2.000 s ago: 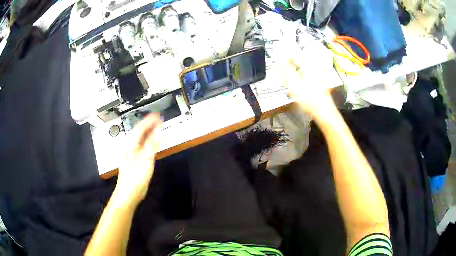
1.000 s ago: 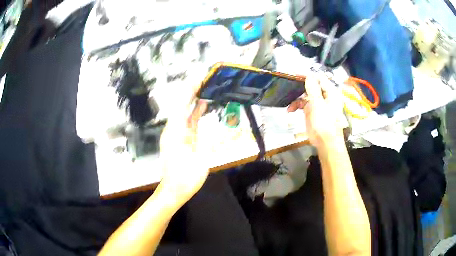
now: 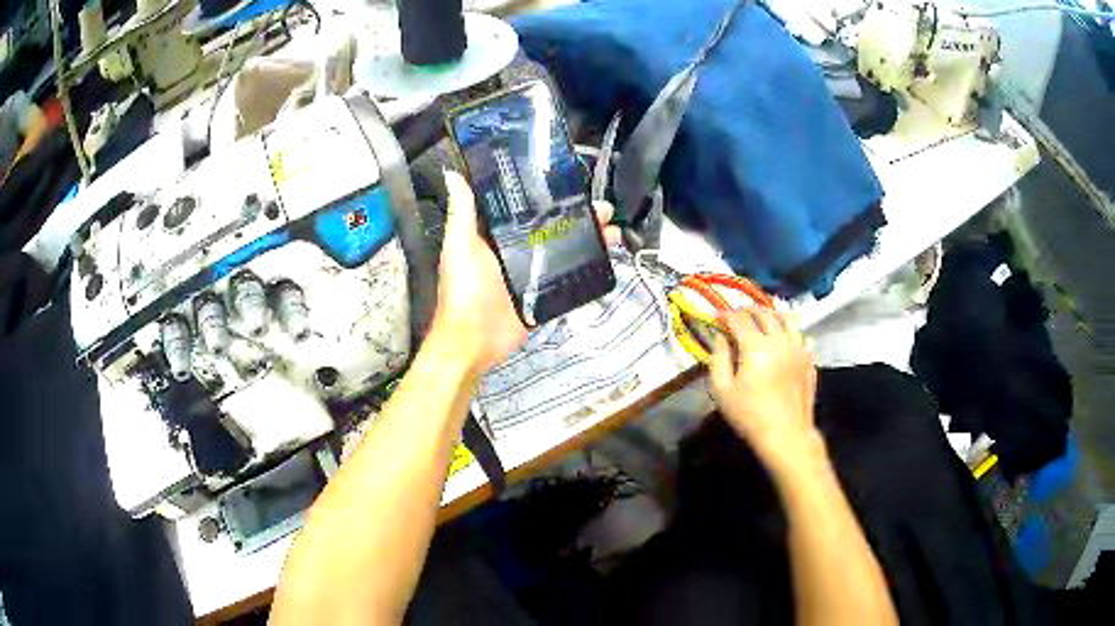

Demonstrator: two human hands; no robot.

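Note:
The smartphone (image 3: 534, 202) is upright, its lit screen facing me. My left hand (image 3: 471, 275) holds it from below and the left side, with fingertips at its right edge. My right hand (image 3: 764, 373) lies over the scissors (image 3: 691, 330), which have one orange-red and one yellow handle, at the table's front edge. The fingers touch the handles; whether they grip them cannot be told. The striped cloth (image 3: 587, 361) lies beside the scissors, below the phone.
The off-white overlock machine (image 3: 306, 171) stands at the left, with a black strap (image 3: 483, 455) hanging over the table edge near it. Blue denim (image 3: 758, 159) lies behind the scissors. Another machine (image 3: 929, 61) is at the far right. A dark fabric pile (image 3: 990, 355) is at lower right.
The phone, held sideways between both hands a second ago, is now upright in my left hand alone. My right hand has left it and moved onto the scissors. The view has shifted right.

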